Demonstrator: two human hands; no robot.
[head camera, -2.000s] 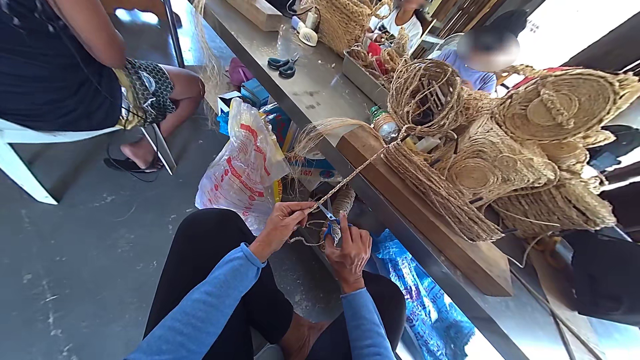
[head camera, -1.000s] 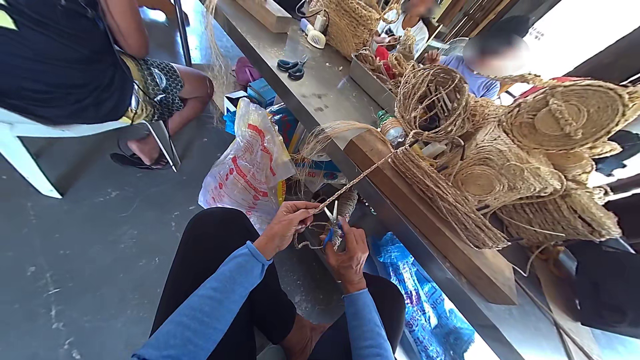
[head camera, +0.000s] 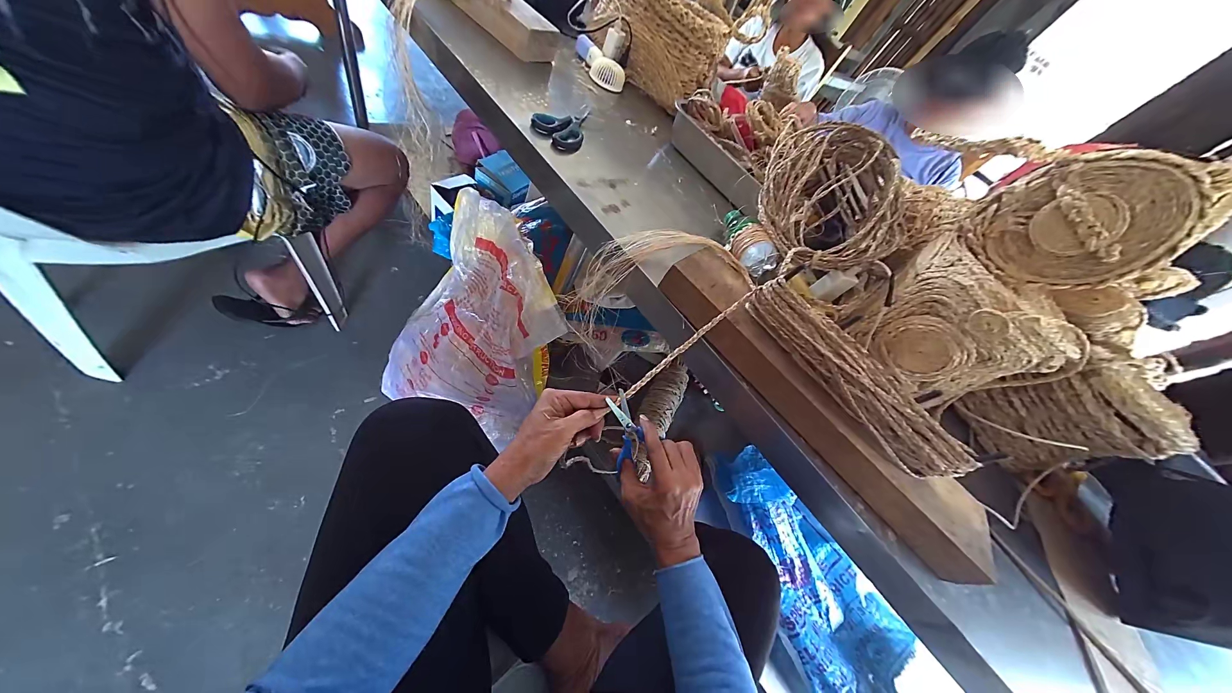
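Observation:
My left hand (head camera: 558, 433) pinches the lower end of a braided natural-fibre cord (head camera: 698, 334). The cord runs up and right, over a wooden beam, to a bundle of braided cords (head camera: 857, 385) lying along that beam. In my right hand (head camera: 664, 486) is a pair of blue-handled scissors (head camera: 628, 433), blades pointing up and left, at the cord close to my left fingertips. Whether the blades touch the cord cannot be told. Just behind the scissors is a roll of wound cord (head camera: 664, 397), partly hidden. Loose pale fibres (head camera: 626, 260) hang over the table edge.
A metal table (head camera: 616, 164) with a wooden beam (head camera: 924, 510) on its edge holds dark scissors (head camera: 558, 130), a bottle (head camera: 754, 248) and woven baskets (head camera: 1088, 217). Plastic bags (head camera: 472, 322) lie beneath. One person (head camera: 115, 125) sits at left; others are across the table.
The scissors in my right hand have shifted from more upright to tilted left, with the blades nearer my left fingertips. My left hand still holds the cord.

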